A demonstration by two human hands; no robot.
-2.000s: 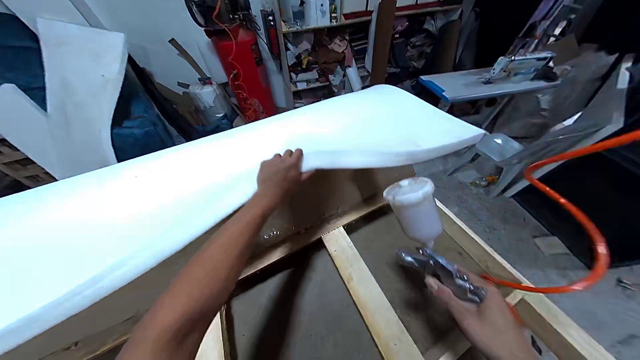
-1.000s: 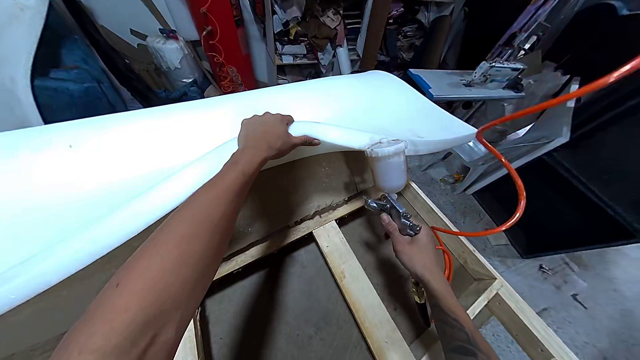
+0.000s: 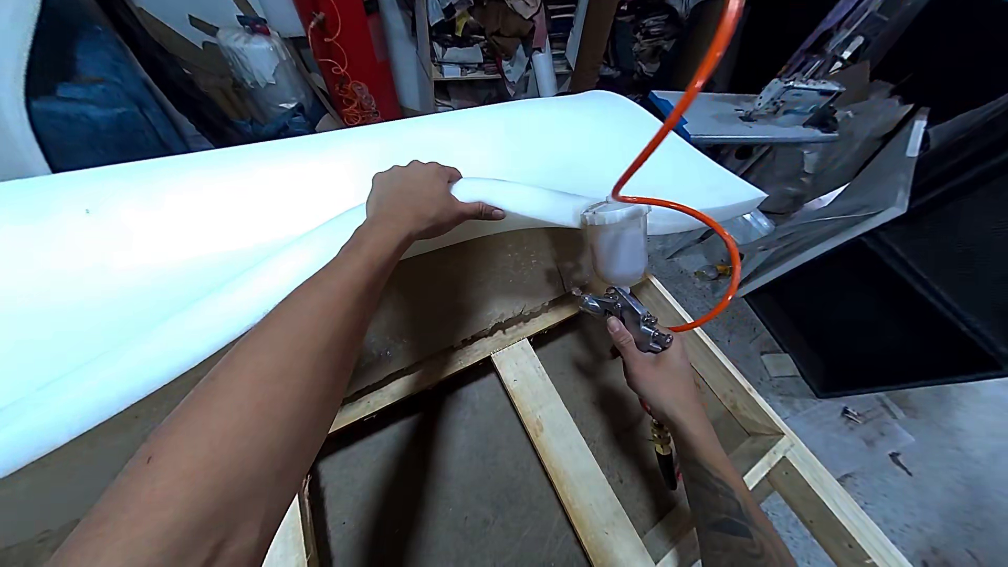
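My left hand (image 3: pixel 421 201) grips the near edge of a large white foam sheet (image 3: pixel 504 142), folding it back over a wooden frame (image 3: pixel 543 409). Under the raised edge shows a brown board panel (image 3: pixel 465 291) with a rough seam along the frame rail. My right hand (image 3: pixel 654 366) is closed around a metal spray gun (image 3: pixel 630 315), its nozzle pointing left toward the panel. On top of the gun sits a translucent cup (image 3: pixel 618 244) with whitish contents, close to the foam's edge. An orange air hose (image 3: pixel 728 252) loops beside the gun.
Behind the foam stand a red tank (image 3: pixel 346 59) with a coiled orange hose, and a shelf (image 3: pixel 472 76) of fabric pieces. A sewing machine (image 3: pixel 795 102) is on a table (image 3: pixel 709 118) at the back right. A dark panel (image 3: pixel 890 307) lies right of the frame.
Two seconds ago the spray gun was lower and farther from the foam; it has moved up beside its edge. My left hand still holds the foam, now with the edge rolled back more. The view has shifted.
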